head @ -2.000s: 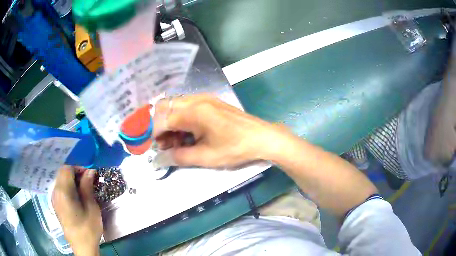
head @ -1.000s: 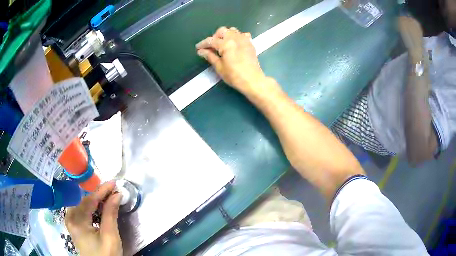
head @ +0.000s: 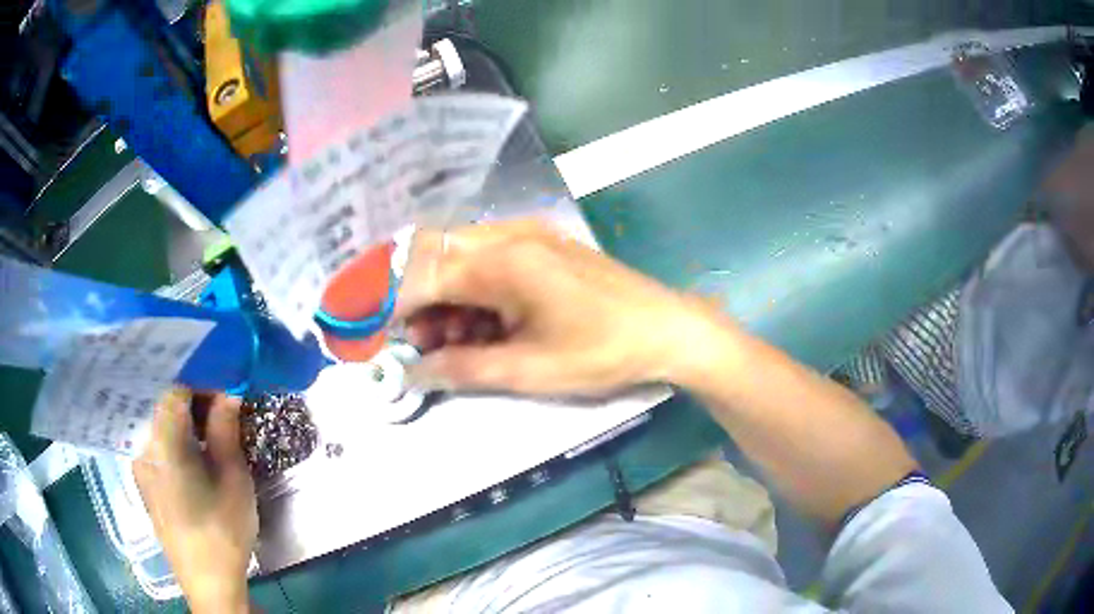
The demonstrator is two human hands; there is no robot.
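Note:
A white round fixture [head: 390, 381] sits on the silver machine plate [head: 468, 446] under the red-orange nozzle [head: 360, 302]. My right hand [head: 540, 314] is at the fixture's right side, fingers curled; its fingertips are partly hidden, and I cannot tell whether they hold a part. A heap of tiny metal parts [head: 278, 434] lies left of the fixture. My left hand [head: 202, 486] is at the heap's left edge, thumb and finger apart, its fingertips partly behind the label of the blue nozzle [head: 282, 360]. A tiny part [head: 334, 451] lies alone on the plate.
Paper labels [head: 384, 198] hang in front of the bottles. A blue bracket [head: 150, 102] and a yellow-orange block [head: 240, 90] stand behind. A clear box edge [head: 120, 528] is at lower left. A small clear bag [head: 993, 90] lies far right on the green surface. Another person's sleeve [head: 1026, 324] is at right.
Since one second ago, my right hand has come back from the green surface to the fixture. My left hand has moved from the fixture to the heap. The camera view has shifted.

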